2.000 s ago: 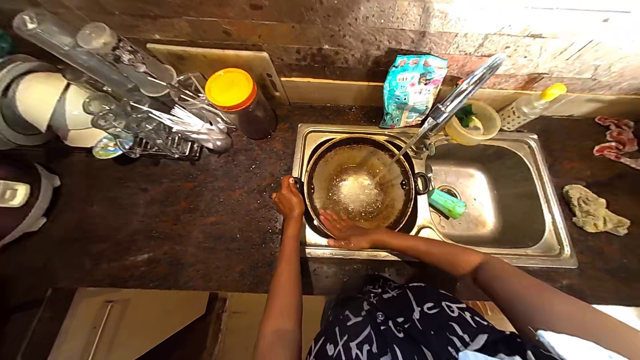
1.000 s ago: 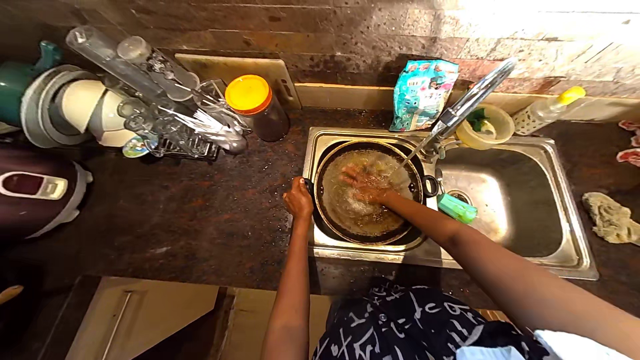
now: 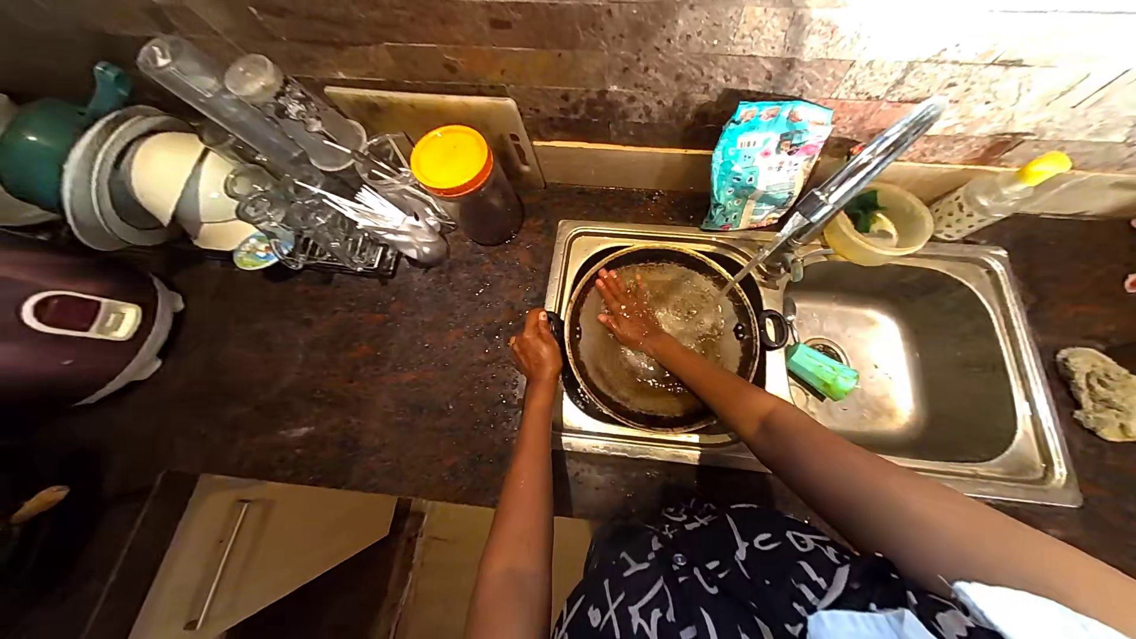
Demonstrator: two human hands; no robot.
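Note:
A round dark pan (image 3: 612,390) with two loop handles sits in the left basin of the steel sink, water running into it from the tall faucet (image 3: 825,200). My left hand (image 3: 537,348) grips the pan's left handle, which its fingers mostly cover. Inside the pan, my right hand (image 3: 628,311) lies with fingers spread in the shallow water near the upper left of the pan's inside, holding nothing. The pan's right handle (image 3: 774,329) stands free above the sink divider. Close to it, a green block-shaped item (image 3: 823,371) lies over the drain of the right basin.
Behind the sink stand a turquoise packet (image 3: 769,164), a yellowish bowl (image 3: 880,224) and a bottle with a yellow cap (image 3: 1003,195). A lidded jar (image 3: 470,182) and a dish rack (image 3: 355,253) are at left, beyond a cooker (image 3: 80,319). A crumpled cloth (image 3: 1099,393) lies at right.
My right hand has moved from the pan's near edge into the water, then toward its far left side. My left hand stays at the left handle. The view has shifted slightly left.

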